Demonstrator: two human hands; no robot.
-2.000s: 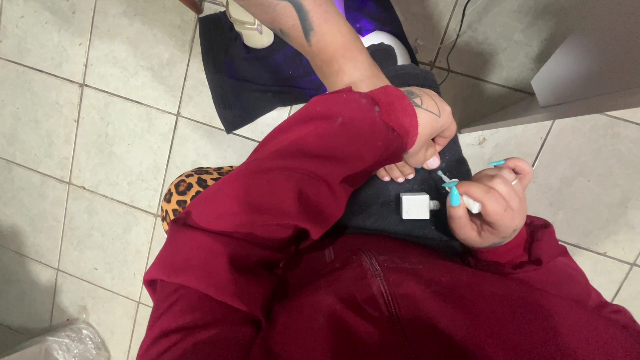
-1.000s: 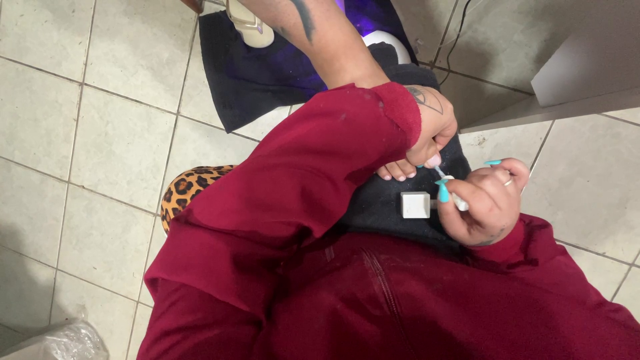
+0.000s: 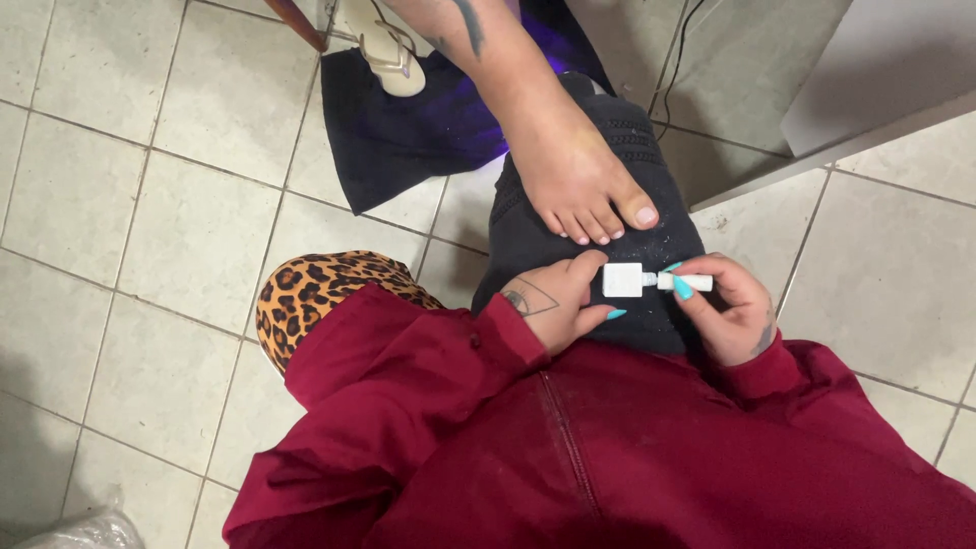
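A square white nail polish bottle (image 3: 623,280) lies on a black towel (image 3: 518,263). My right hand (image 3: 724,301) pinches its white cap (image 3: 690,283) between thumb and index finger, with the cap at the bottle's threaded neck; whether it is screwed on, I cannot tell. My left hand (image 3: 560,297) is at the bottle's left end, thumb and fingers apart around its near corner; any contact is unclear. Just beyond both hands, another person's bare foot (image 3: 579,168) rests on the towel, its toenails pale pink.
A cream flip-flop (image 3: 396,69) lies on a dark cloth (image 3: 412,130) lit purple. A grey-white furniture panel (image 3: 877,84) stands at the right, near a black cable (image 3: 668,84). Leopard-print fabric (image 3: 328,293) is at the left, and clear plastic (image 3: 99,530) lies at the lower left corner.
My left hand has let go of the person's foot and come down beside the bottle. My right hand has brought the cap with its brush from the big toe to the bottle's neck.
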